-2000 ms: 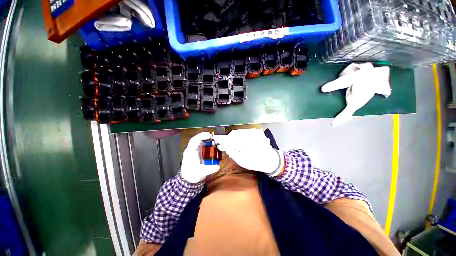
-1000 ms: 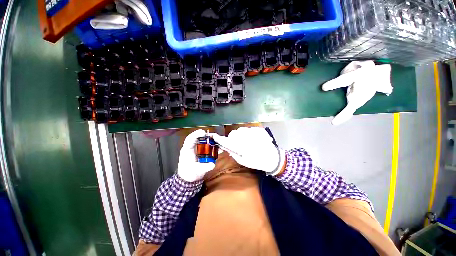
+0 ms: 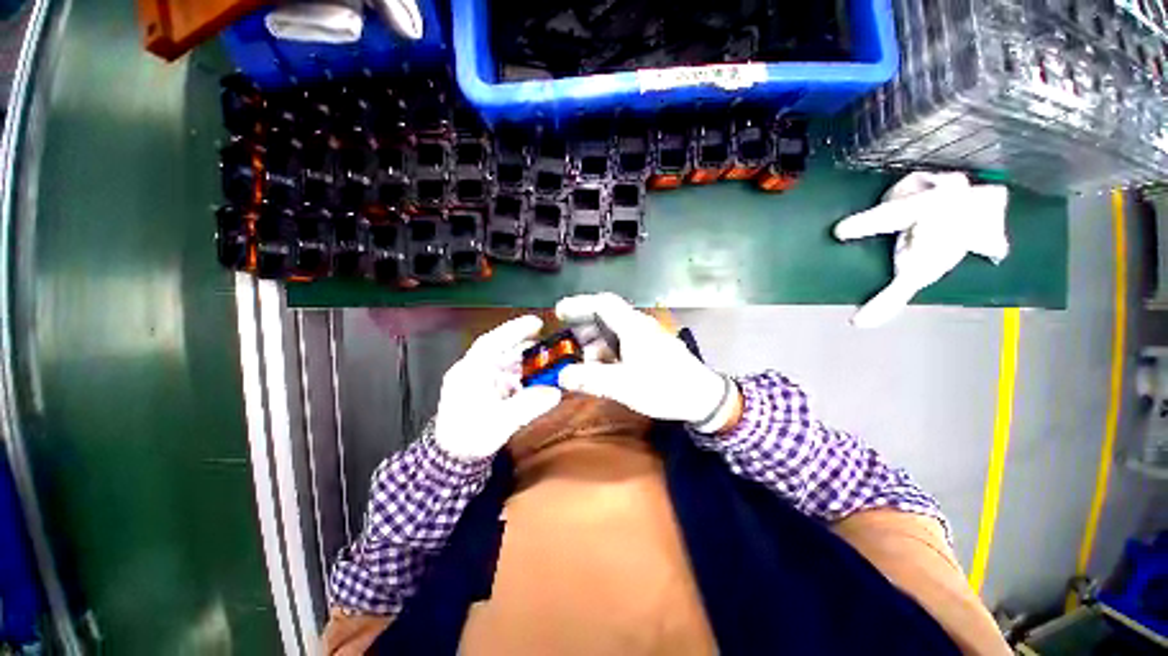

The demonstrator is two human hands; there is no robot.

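Observation:
A small wound coil (image 3: 551,358) with orange-red windings, dark parts and a blue end is held above the lap, tilted. My left hand (image 3: 488,390), in a white glove, holds it from the left side. My right hand (image 3: 644,363), also in a white glove, has its fingers and thumb at the coil's right side, bent around a gap. The glove fingers hide part of the coil's edges. Black units with some orange-red showing (image 3: 429,171) stand in tight rows on the green bench (image 3: 737,250).
A large blue bin (image 3: 679,90) of black parts stands behind the rows. A small blue bin (image 3: 250,45) with white gloves and an orange tray (image 3: 192,22) are back left. Clear trays (image 3: 999,103) and a flat spare glove (image 3: 925,237) are at right.
The coil has turned and tilted between my hands. The thin pale item seen at my right fingers a second ago no longer shows. My right fingers have spread up and around the coil's right side.

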